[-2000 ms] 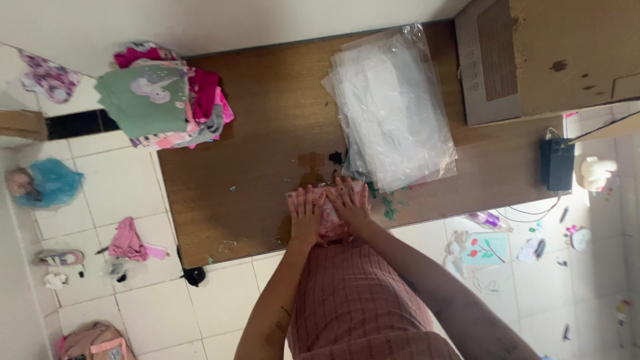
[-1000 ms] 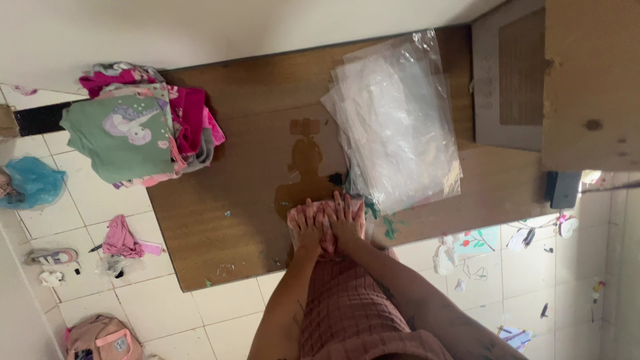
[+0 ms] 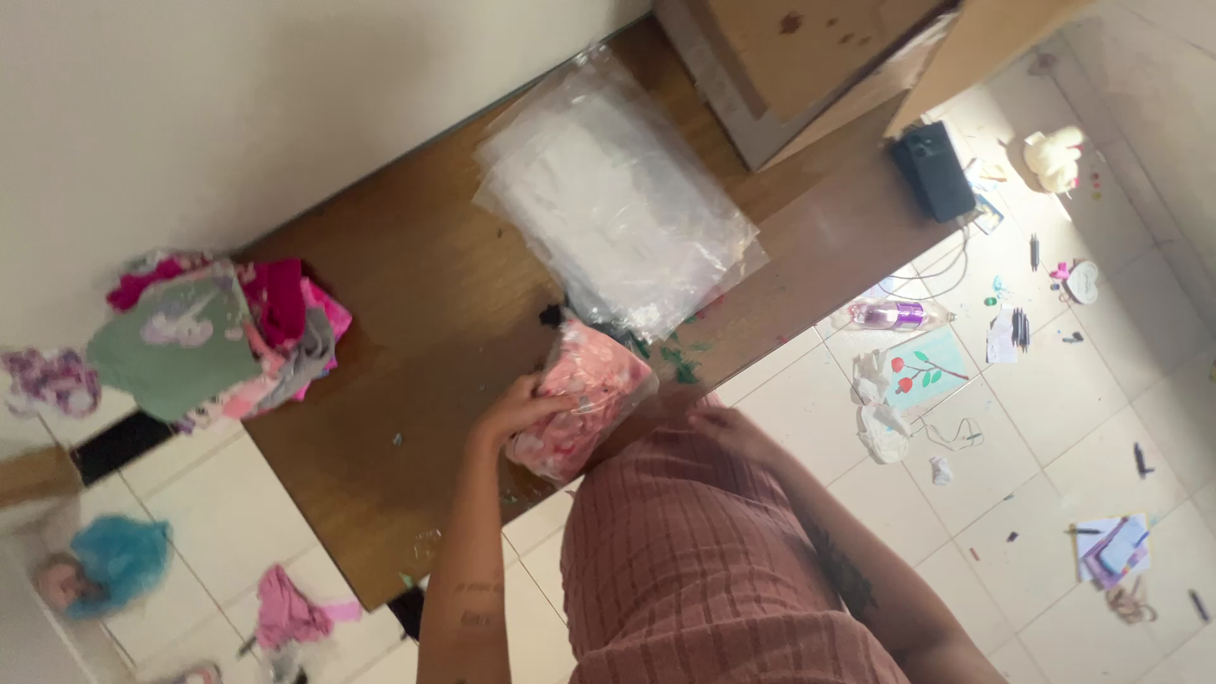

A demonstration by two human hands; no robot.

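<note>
A pink patterned bundle in a clear plastic bag [image 3: 594, 394] lies at the near edge of the wooden table [image 3: 380, 408]. My left hand [image 3: 522, 407] grips its left side, fingers and thumb on the plastic. To the right of the bundle, my right hand [image 3: 727, 427] is off it with nothing held, close to my dress at the table edge. Beyond the bundle lies a stack of clear plastic bags [image 3: 622, 190]. A pile of folded clothes [image 3: 180, 337], a green garment on top, is at the table's left end.
A large cardboard box [image 3: 741, 104] stands at the back right. A black device [image 3: 936, 171] with a cable sits at the table's right end. On the tiled floor lie a bottle [image 3: 898, 315], a drawing [image 3: 926, 370], a pink cloth [image 3: 290, 606] and a blue bag [image 3: 119, 560].
Both hands were pressed on the bundle; the right hand has come off to the right, and the left holds its side. The bundle now sits tilted. The view has rotated.
</note>
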